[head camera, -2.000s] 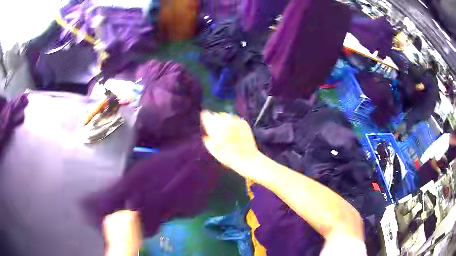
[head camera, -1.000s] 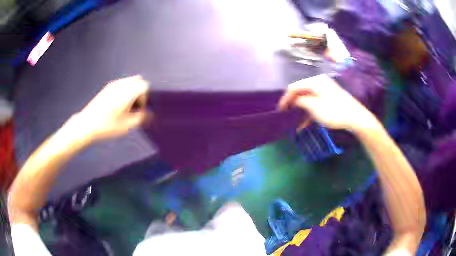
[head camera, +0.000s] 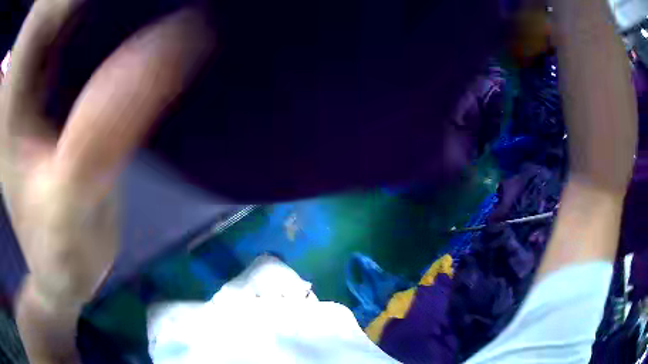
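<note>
Dark purple trousers (head camera: 320, 99) hang as one broad, near-black sheet close to the camera across the upper middle. Their folds and waistband cannot be made out. My left arm (head camera: 67, 213) is heavily blurred at the left, its upper part against the cloth; the fingers cannot be made out. My right arm (head camera: 593, 142) rises along the right side and is cut off by the top edge, so my right hand is out of the picture. The cloth hides most of the grey pressing table (head camera: 160, 213).
The table's edge runs diagonally at lower left. The green floor with a worn blue patch (head camera: 295, 224) shows below the cloth. A crumpled blue plastic bag (head camera: 369, 284), yellow cloth (head camera: 401, 304) and heaped purple garments (head camera: 522, 263) lie at the right. A thin rod crosses the heap.
The trousers have risen from the table's near edge towards the camera and now cover the upper view. Both arms have moved up, and my right hand has left the picture.
</note>
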